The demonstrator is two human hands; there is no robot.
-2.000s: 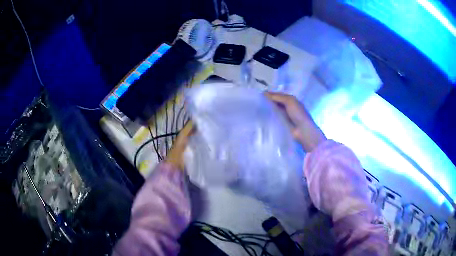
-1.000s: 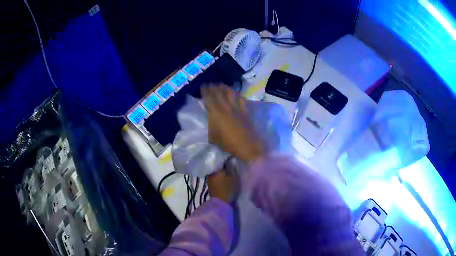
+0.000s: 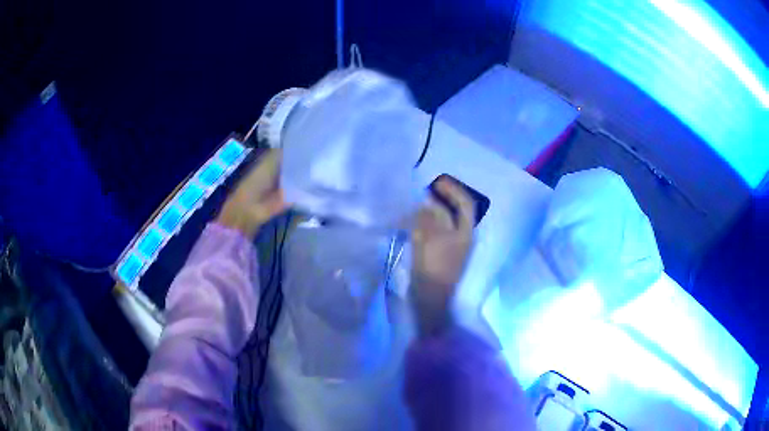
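Note:
A whitish, crinkled plastic bag [image 3: 350,151] is held up over the white table. It looks bulky, but its contents cannot be made out. My left hand [image 3: 257,198] grips its left side. My right hand [image 3: 443,240] is blurred at its lower right side, with the fingers curled; contact with the bag is likely but not sharp. A pale, blurred boxy shape [image 3: 329,295] lies below the bag between my forearms. A device unit's black top [image 3: 476,202] shows partly behind my right hand.
The meter bank [image 3: 181,210] glows at the left, with black cables [image 3: 263,337] beside my left sleeve. The fan [image 3: 276,118] is partly hidden by the bag. Another plastic bag [image 3: 603,227] lies right, a pale box [image 3: 506,118] behind. Units [image 3: 558,411] stand lower right; the lined crate [image 3: 72,353] is lower left.
My hands have moved apart from their crossed position over the bag to its two sides. The bag is raised and spread wider, now covering part of the fan. The view has shifted.

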